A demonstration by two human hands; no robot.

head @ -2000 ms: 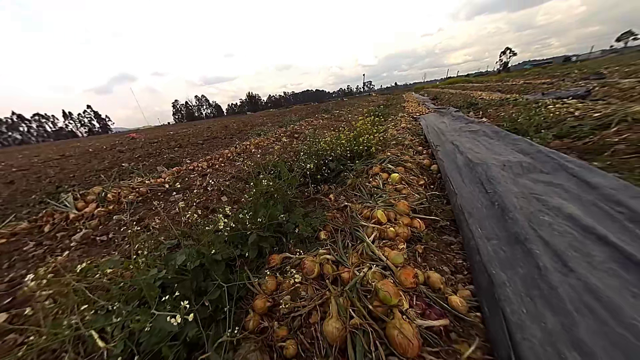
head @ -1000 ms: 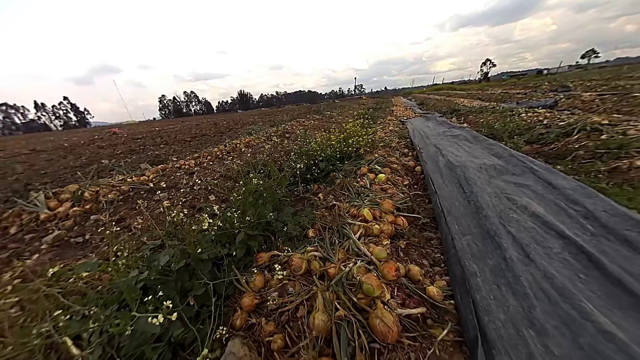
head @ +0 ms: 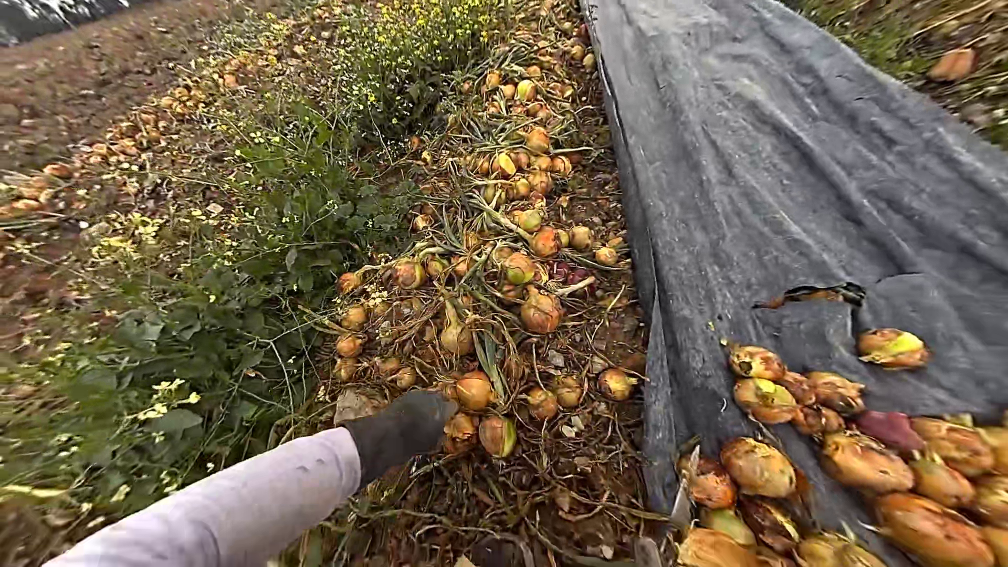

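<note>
My left hand (head: 409,429), in a dark glove below a pale sleeve, reaches in from the lower left. Its fingertips meet a small cluster of onions (head: 475,390) lying on the soil, and the onions partly hide them, so the grip is unclear. Another onion (head: 498,435), partly green, lies just right of the fingers. My right hand is not visible. A thin, pale, pointed thing (head: 683,488) stands at the near edge of the dark sheet; what it is I cannot tell. More onions with dry leaves (head: 541,309) stretch up the row.
A dark fabric sheet (head: 756,181) runs along the right, torn at one spot. Many onions (head: 866,463) are heaped on its near end, with a purple one (head: 890,430) among them. Leafy weeds (head: 213,339) and yellow flowers (head: 425,39) grow left of the row. A stone (head: 358,403) lies by the wrist.
The view has tipped down toward the ground. My left hand, unseen in both earlier frames, is now among the onions, and the heap on the sheet has come into view.
</note>
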